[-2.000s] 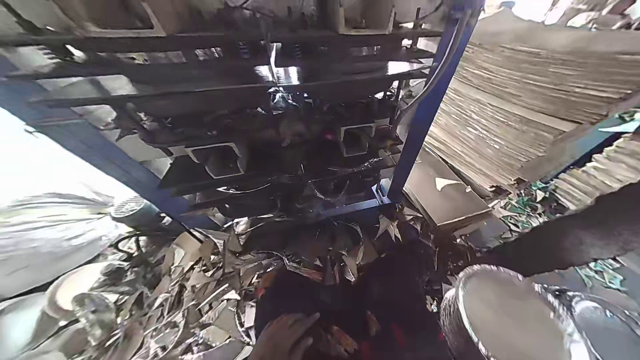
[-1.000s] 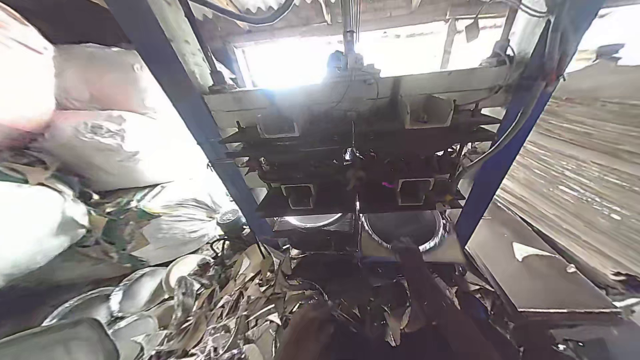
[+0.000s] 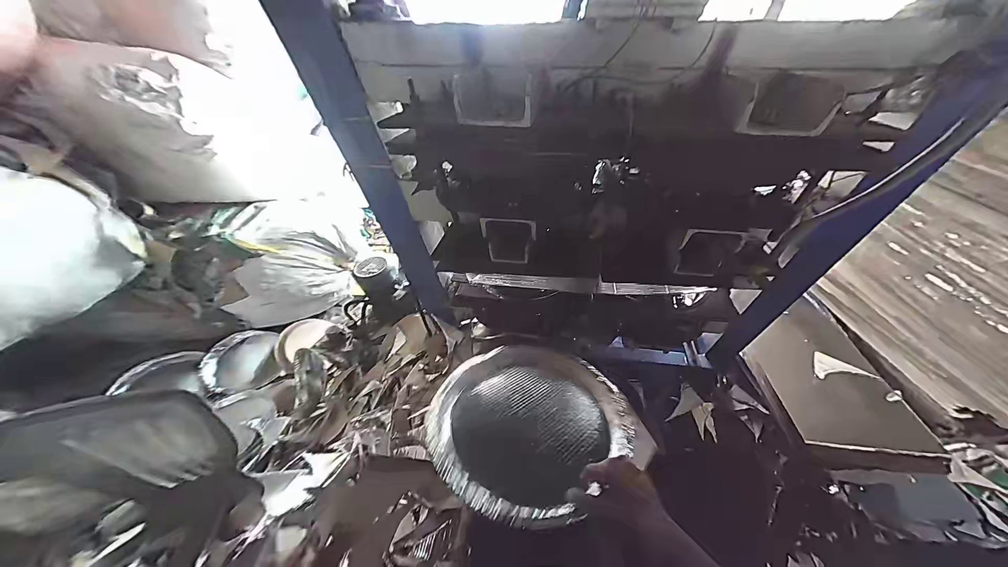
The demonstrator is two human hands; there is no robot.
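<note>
My right hand [image 3: 622,492] grips the lower right rim of a round silver-coloured plate [image 3: 531,437] with a ribbed centre and a crimped edge. The plate is held tilted over the scraps, in front of a press with a blue metal frame [image 3: 394,173]. Dark horizontal platens [image 3: 551,181] span the frame, and below them is a shadowed opening [image 3: 520,311] whose contents are hard to make out. I cannot make out my left hand; a blurred brown shape lies beside a grey rounded object [image 3: 110,441] at the lower left.
Cut board scraps [image 3: 386,409] cover the floor left of the plate. Several round plates [image 3: 240,362] lie beyond them, near a pale sack [image 3: 291,260]. A flat board stack [image 3: 850,386] sits right of the frame, beside a taller sheet stack [image 3: 937,260]. A cable runs down the right post.
My right hand, at a silver plate in the press opening one second ago, is now nearer to me with a silver plate in its grip. The view has shifted since two seconds ago.
</note>
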